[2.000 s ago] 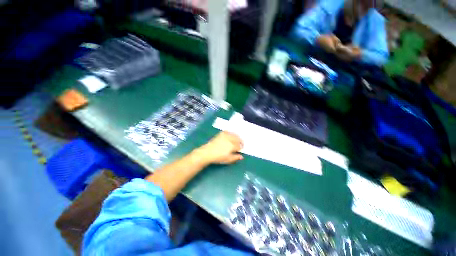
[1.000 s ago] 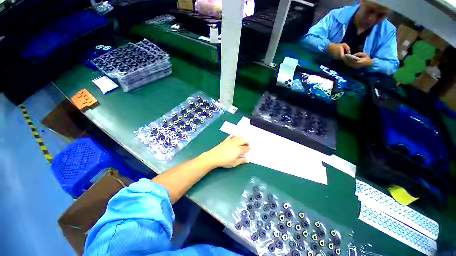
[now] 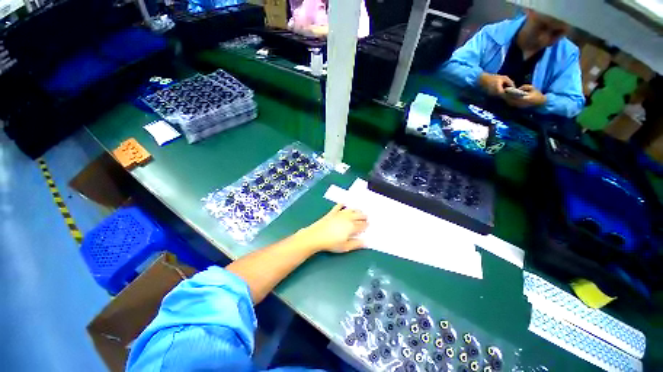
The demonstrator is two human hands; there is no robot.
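My left hand lies bare on the left end of white liner sheets, fingers bent over their edge; whether it grips them I cannot tell. A clear tray of round dark parts lies nearest me at the bottom, cut off by the picture's edge. Several parts on its right side carry pale yellow rings. A second clear tray of parts lies left of the hand, many with pale rings. White strips with teal ring outlines lie at the right. My right hand is out of the picture.
A stack of clear trays, a white card and an orange block are at the far left. A dark tray of parts and a metal post stand behind the sheets. Yellow note at right. A person sits opposite. Blue stool.
The picture has sharpened and the whole view has shifted slightly, with bench things now a little lower and further right. My left hand stays on the white sheets.
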